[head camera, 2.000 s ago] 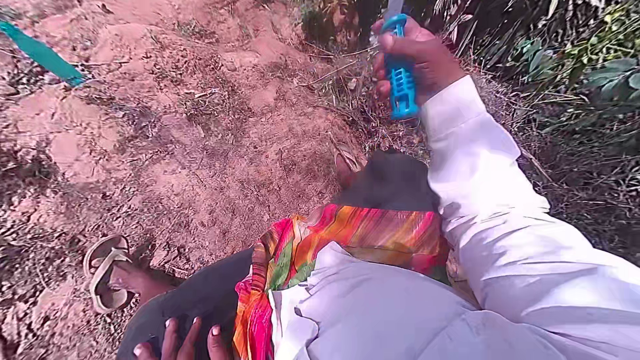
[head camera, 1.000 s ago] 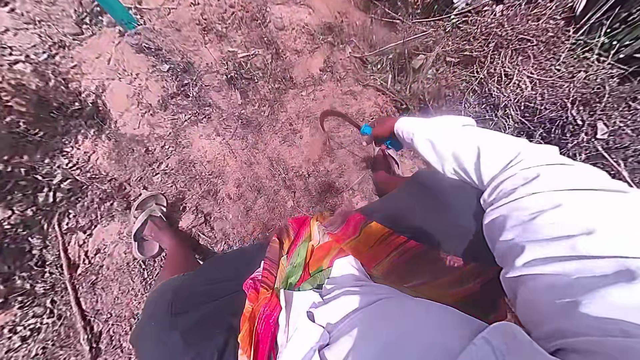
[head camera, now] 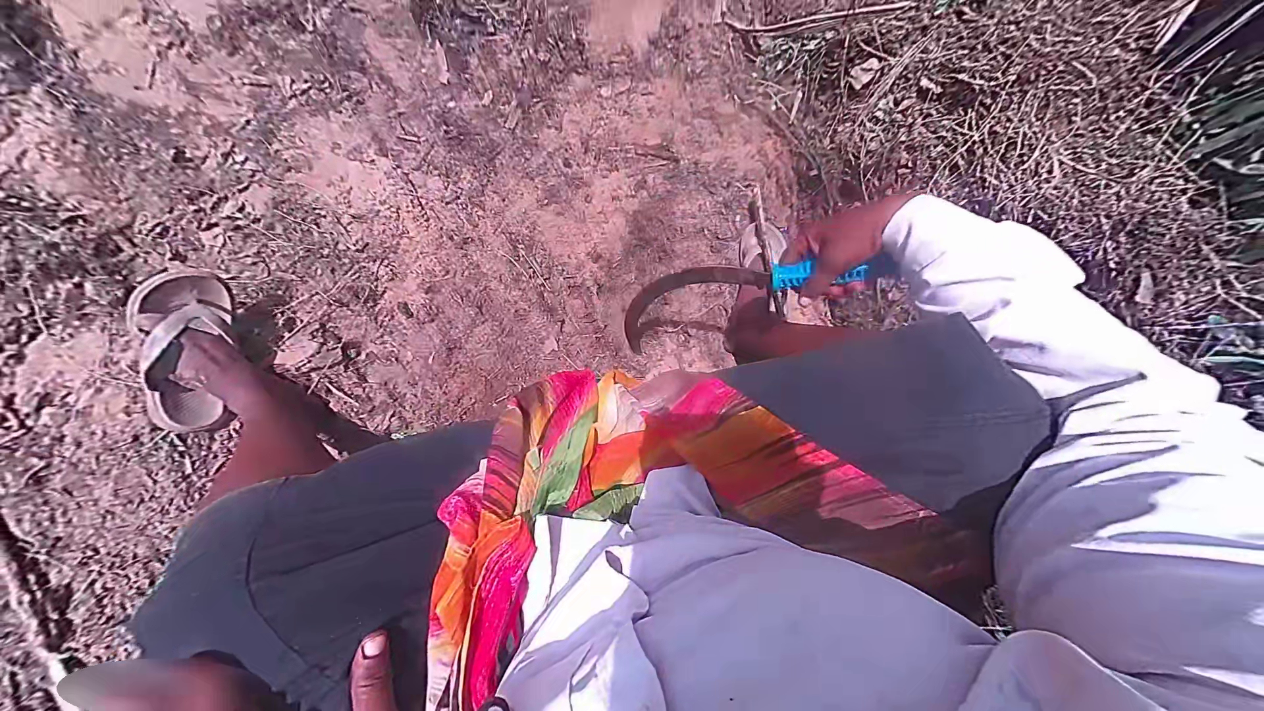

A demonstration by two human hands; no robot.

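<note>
My right hand [head camera: 844, 242] is closed around the blue plastic handle [head camera: 793, 275] of a sickle, low beside my right foot. The sickle's curved, dark blade [head camera: 681, 281] points left over the bare soil. A thin stick [head camera: 760, 237] stands across my right sandal, close to where the blade meets the handle. My left hand [head camera: 370, 671] shows only in part at the bottom edge, by my left thigh; whether it holds anything cannot be told. A multicoloured cloth [head camera: 583, 444] is tied around my waist over a white shirt.
Reddish dry soil [head camera: 494, 217] with small twigs lies between my feet. My left foot wears a sandal [head camera: 183, 395]. Dry cut stalks and grass [head camera: 1037, 118] cover the ground at the upper right, with green leaves [head camera: 1229, 138] at the right edge.
My right hand has gone from raised at the upper right down to beside my right foot, still holding the sickle. The view has shifted, and the green strip on the ground is out of sight.
</note>
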